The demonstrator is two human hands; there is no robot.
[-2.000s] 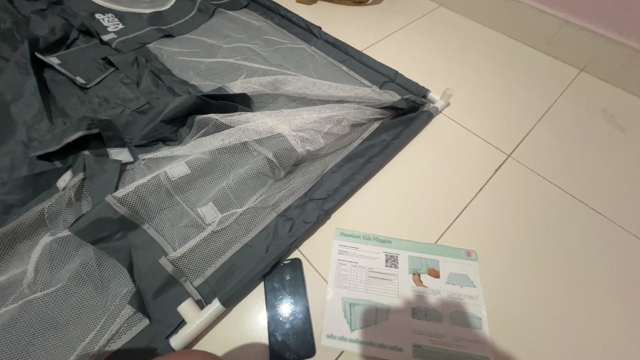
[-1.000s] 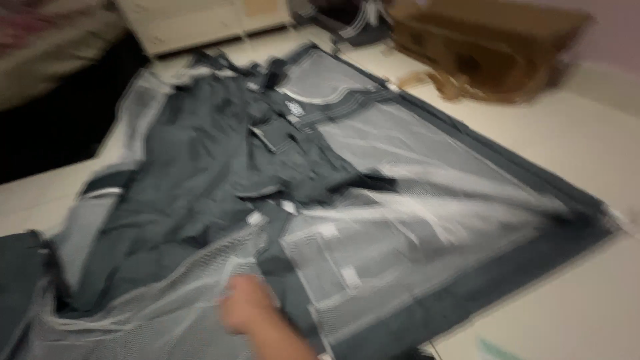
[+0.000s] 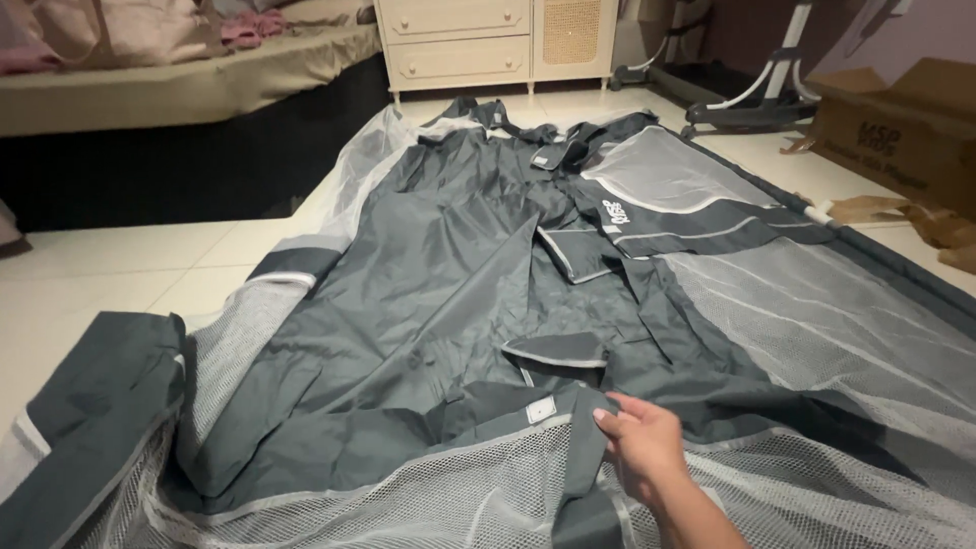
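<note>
A large dark grey fabric and white mesh playpen cover (image 3: 450,252) lies spread and rumpled over the tiled floor. At the lower right of the view, my right hand (image 3: 644,442) pinches a dark grey fabric strip (image 3: 583,438) of the cover between thumb and fingers. A small white tag (image 3: 541,410) is on the fabric just left of those fingers. Mesh panels (image 3: 732,320) stretch out on the right, where a tube (image 3: 820,213) shows white at a gap in the dark sleeve along the edge. My left hand is out of the frame.
A bed with a black base (image 3: 191,160) stands at the left. At the back is a cream drawer cabinet (image 3: 457,46). An opened cardboard box (image 3: 900,130) and brown paper (image 3: 915,217) lie at the right, near a wheeled stand (image 3: 755,114).
The view has swung up and left from the instruction sheet and phone, which are now out of frame. My right hand, blurred over the mesh a second ago, now grips the fabric strip.
</note>
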